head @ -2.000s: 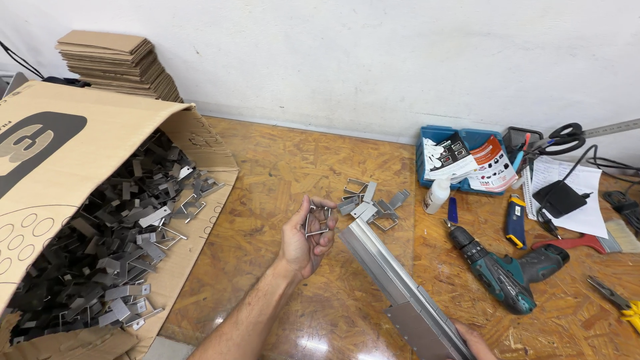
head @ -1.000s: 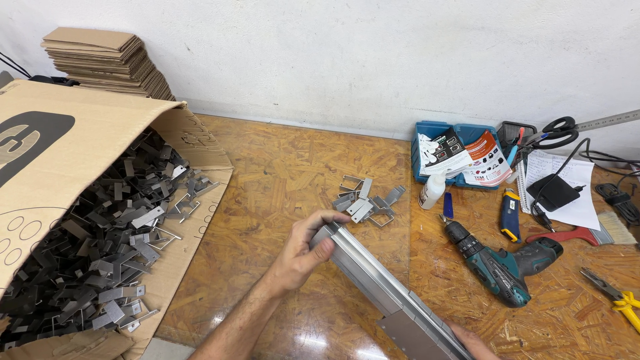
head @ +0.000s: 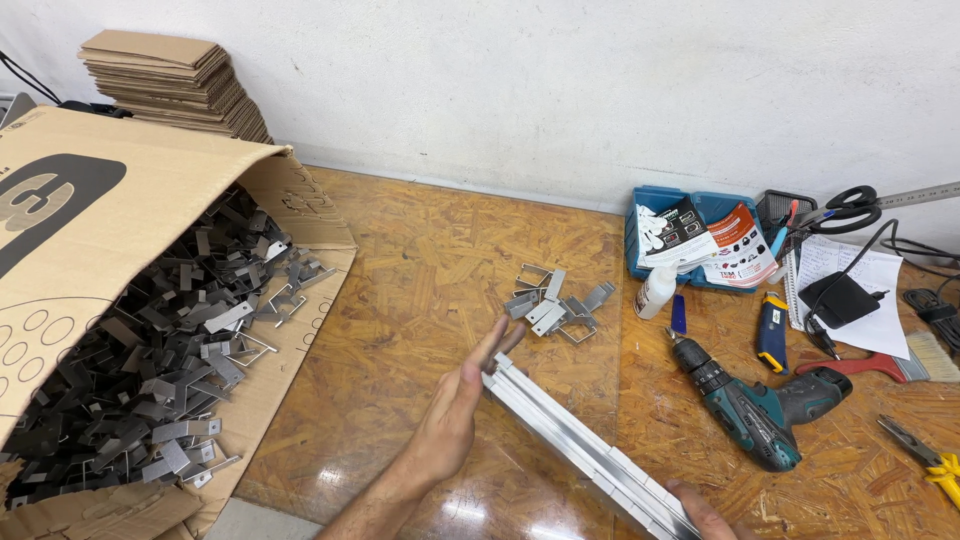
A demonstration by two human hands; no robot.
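Note:
A long aluminium profile [head: 570, 442] slants from the middle of the view down to the lower right. My right hand [head: 701, 514] grips its near end, partly cut off by the bottom edge. At its far end is my left hand [head: 457, 405], fingers stretched out and apart, the palm side beside the end of the profile; whether it touches is hard to tell. Just beyond those fingertips lies a small pile of bent metal brackets [head: 551, 311] on the wooden board table. More such brackets [head: 180, 337] fill the open cardboard box [head: 142, 172] at the left.
Behind the box stands a stack of cardboard sheets [head: 172, 82]. To the right lie a cordless drill [head: 750, 412], a utility knife [head: 772, 334], a brush [head: 870, 365] and pliers [head: 919, 450]. A white bottle [head: 656, 291], a blue bin [head: 645, 262] and scissors [head: 851, 210] are near the wall.
Two seconds ago my left hand held metal brackets; now none show in it. Its fingers have come off the profile's end and spread, and the profile has been turned about its length.

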